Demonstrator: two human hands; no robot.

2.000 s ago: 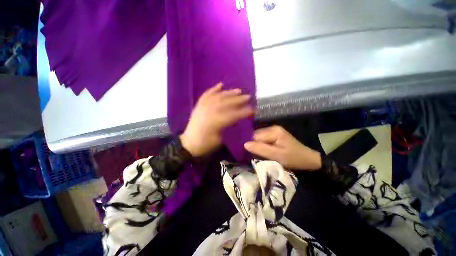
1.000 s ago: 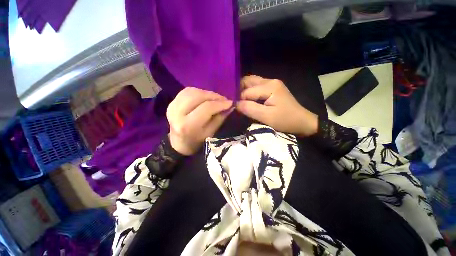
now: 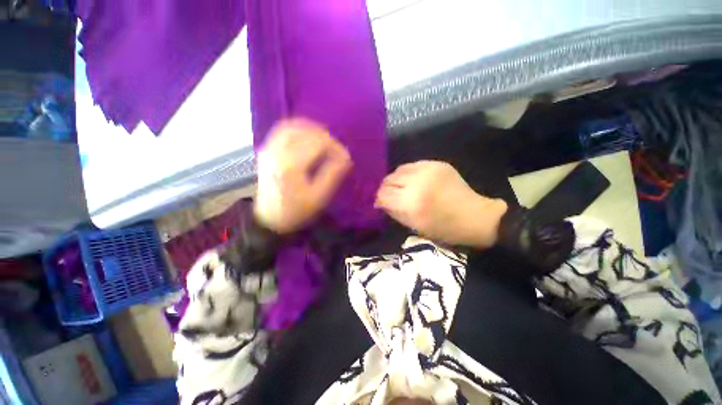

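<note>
A long purple fabric panel (image 3: pixel 332 71) runs from the top of the view over the table's front edge towards the wearer's lap. My left hand (image 3: pixel 299 172), blurred, is over the panel's left part with its fingers curled; whether it grips the cloth cannot be told. My right hand (image 3: pixel 435 199) is at the panel's right edge near its lower end, fingertips bent against the cloth; its grip is unclear. A stack of purple cut panels (image 3: pixel 162 59) with jagged edges lies on the table at the upper left.
The white table (image 3: pixel 475 43) has a grey ruler-like strip (image 3: pixel 475 79) along its front edge. A blue basket (image 3: pixel 131 265) stands lower left. A black rectangle (image 3: pixel 576 190) lies on a pale yellow card (image 3: pixel 625 194) at right. More purple cloth (image 3: pixel 294 289) hangs below my left hand.
The view has shifted back up to show more table. My left hand has moved up and away from my right hand; a second ago their fingertips met at the panel's edge.
</note>
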